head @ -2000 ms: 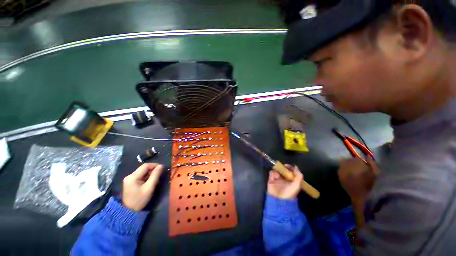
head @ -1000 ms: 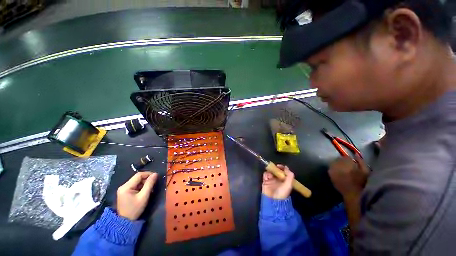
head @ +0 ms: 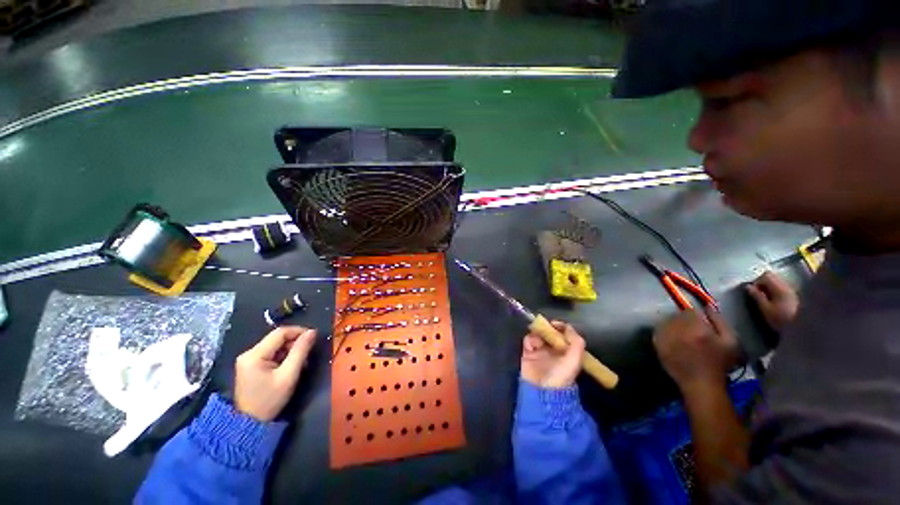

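My right hand (head: 551, 357) is shut on the pale wooden handle of the soldering iron (head: 575, 360); its metal shaft points up-left and its tip is beside the upper right edge of the jig. The orange-red jig (head: 397, 419) lies flat with small leaded components (head: 390, 296) in rows across its upper part. One small dark part (head: 391, 351) lies loose across the middle holes. My left hand (head: 271, 370) rests left of the jig, thumb and fingertips together; whether something thin is between them cannot be told. A thin solder strand (head: 266, 273) runs from the spool (head: 153, 247) to the jig's upper left.
A black fan (head: 370, 212) stands behind the jig. Two black cylindrical parts (head: 284, 310) lie near the spool. A plastic bag with a white glove or cloth (head: 148, 380) lies left. Right are a yellow iron stand (head: 572, 280), orange-handled cutters (head: 679, 286) and a person leaning in.
The person at the right has moved farther right, and a second hand of theirs now shows there. My hands have kept nearly the same positions; the view has shifted slightly.
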